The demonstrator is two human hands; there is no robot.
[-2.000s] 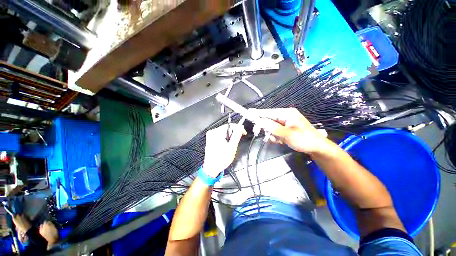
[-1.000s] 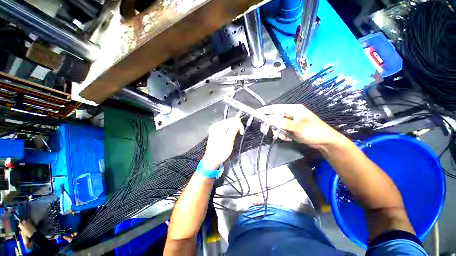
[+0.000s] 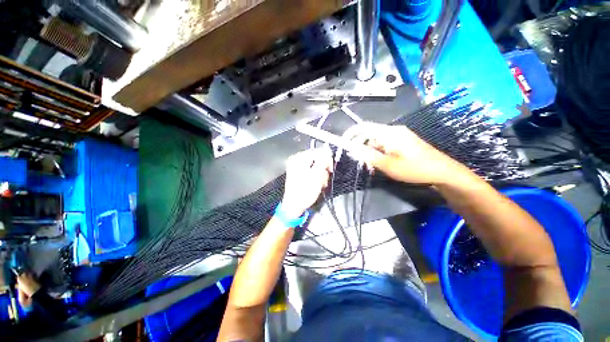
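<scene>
My right hand [image 3: 391, 152] holds the right part of a narrow silver loading bar [image 3: 321, 135], which slants up to the left. My left hand [image 3: 308, 175] is just below the bar, fingers closed at a thin cable; its fingertips are partly blurred. Several thin black cables [image 3: 359, 220] hang from the bar and loop toward the lap. The long cable bundle [image 3: 221, 224] lies across the ledge beneath both hands, with shiny cable ends [image 3: 485, 137] fanned out at right. Pliers [image 3: 353, 115] with pale handles lie in an open V before the lower mold [image 3: 294, 77].
The upper platen [image 3: 221, 50] overhangs at upper left. Guide posts [image 3: 366, 43] stand beside the mold. A blue bucket [image 3: 461, 294] with dark bits is right of the lap. Coiled black cables [image 3: 588, 87] are at far right. Another person's hand [image 3: 28, 284] shows at lower left.
More cables hang from the bar than two seconds ago. My left hand moved up toward the bar, then slightly down. The view has shifted, and more of the bucket's dark bits show.
</scene>
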